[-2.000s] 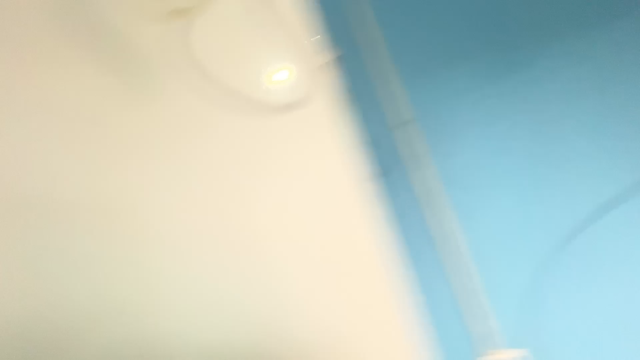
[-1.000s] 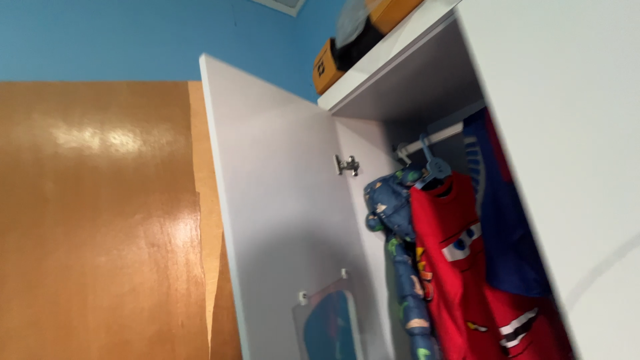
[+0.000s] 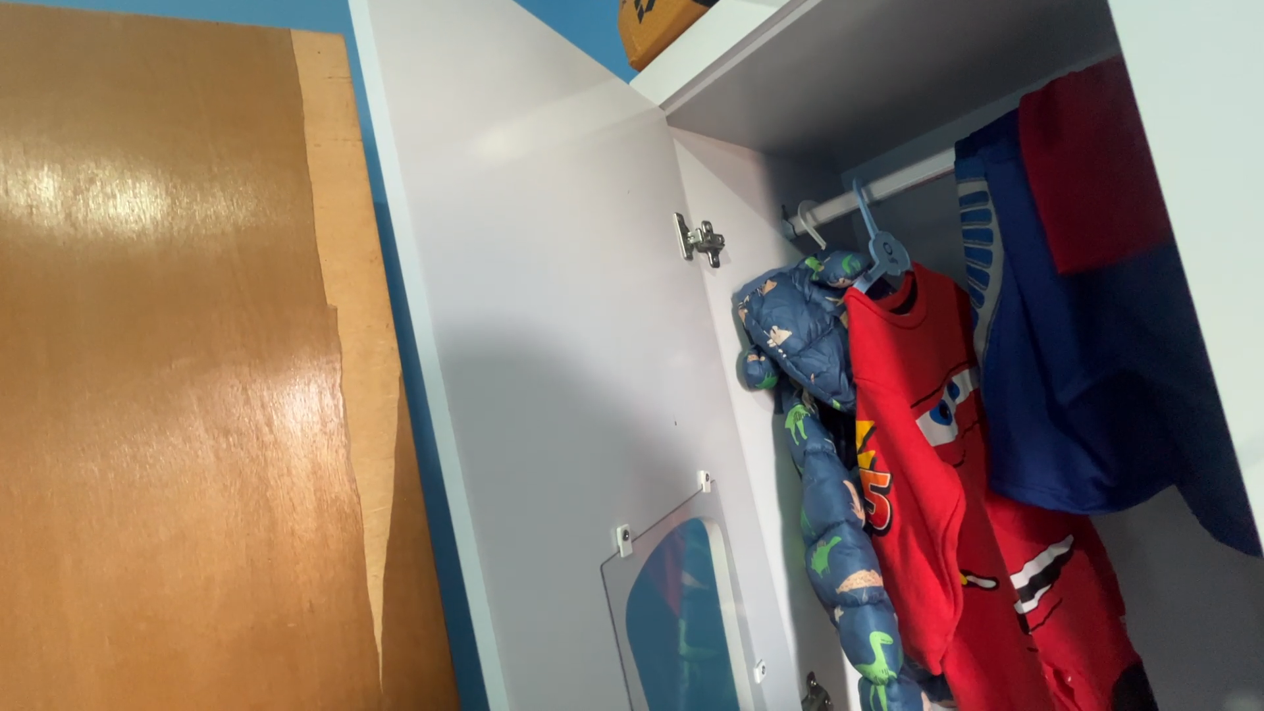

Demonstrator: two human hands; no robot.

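Observation:
Neither of my hands is in view. A white wardrobe door (image 3: 553,296) stands open on a metal hinge (image 3: 699,240). Inside, a red sweatshirt with cartoon eyes (image 3: 913,395) hangs on a light blue hanger (image 3: 886,252). A quilted blue jacket with a dinosaur print (image 3: 839,533) hangs left of it, under a white hanger hook (image 3: 812,225). To the right are a blue garment (image 3: 1076,395) and a dark red cloth (image 3: 1091,168) that overlaps it. The white rail (image 3: 889,185) runs above the clothes.
A brown wooden panel (image 3: 168,355) with a ragged pale edge stands at the left. A transparent panel (image 3: 681,612) is clipped over an opening low in the wardrobe door. An orange case (image 3: 657,30) rests on the wardrobe top. Another white panel (image 3: 1205,197) borders the right side.
The view has swung from blurred white and blue surfaces to the wardrobe, then closer to the hanging clothes. The wardrobe door stands open in both the one-second-old frame and now.

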